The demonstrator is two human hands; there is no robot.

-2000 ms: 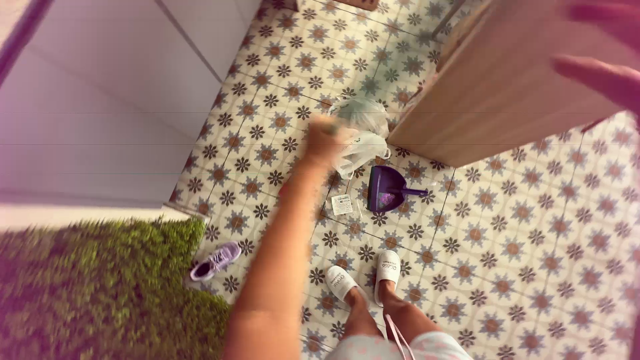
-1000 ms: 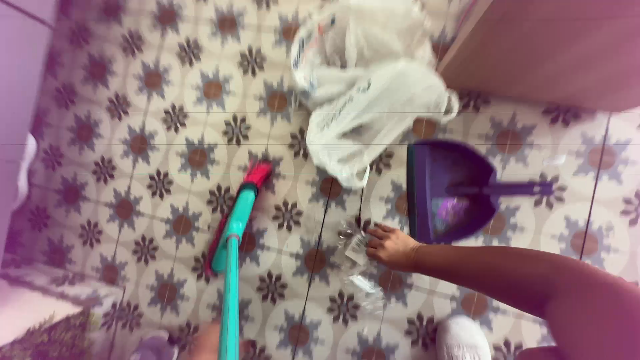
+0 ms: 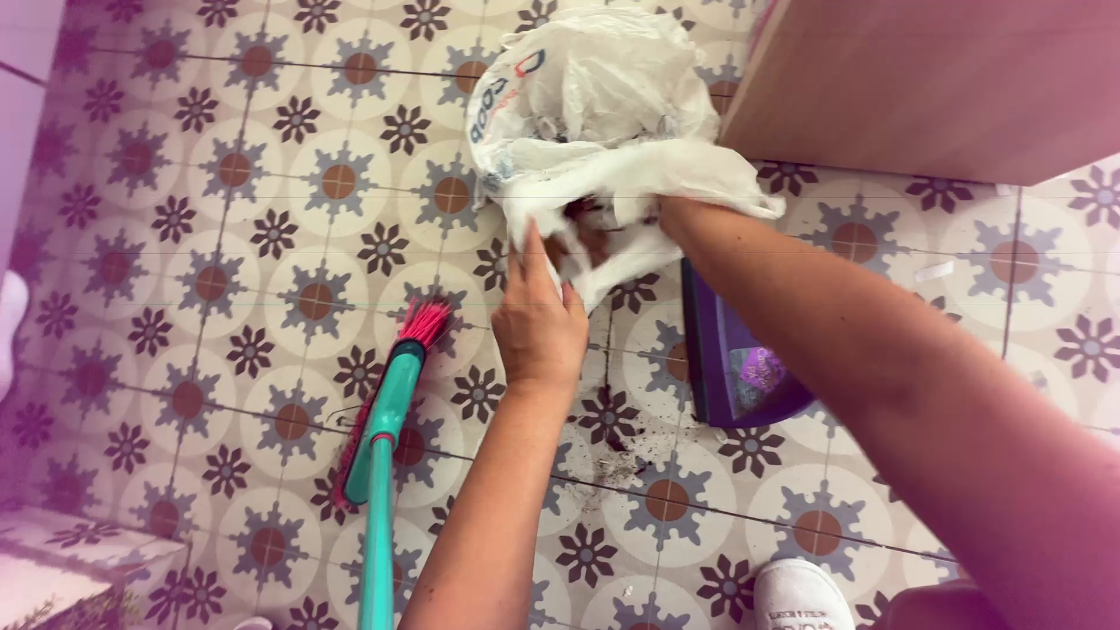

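My left hand [image 3: 541,328] grips the near rim of a white plastic bag [image 3: 604,79] and holds its mouth apart. My right hand [image 3: 599,236] is inside the bag's opening, mostly hidden by the film, so what it holds cannot be told. Beneath my right forearm lies a purple dustpan [image 3: 726,385] with a small purple-printed wrapper [image 3: 761,367] in it. A broom with a teal head and pink bristles [image 3: 381,420] rests on the tiles left of my left forearm. Dark dirt [image 3: 617,437] is scattered on the floor between the forearm and the dustpan.
A wooden panel [image 3: 892,87] stands at the upper right, close to the bag. At the bottom right is a white slipper [image 3: 801,599] on my foot. A pale step edge [image 3: 87,560] lies at the lower left, and a small pale scrap [image 3: 934,271] right of the dustpan.
My right hand has moved from the clear plastic pieces on the floor into the bag; those pieces no longer show there. My left hand, earlier by the broom handle, now holds the bag.
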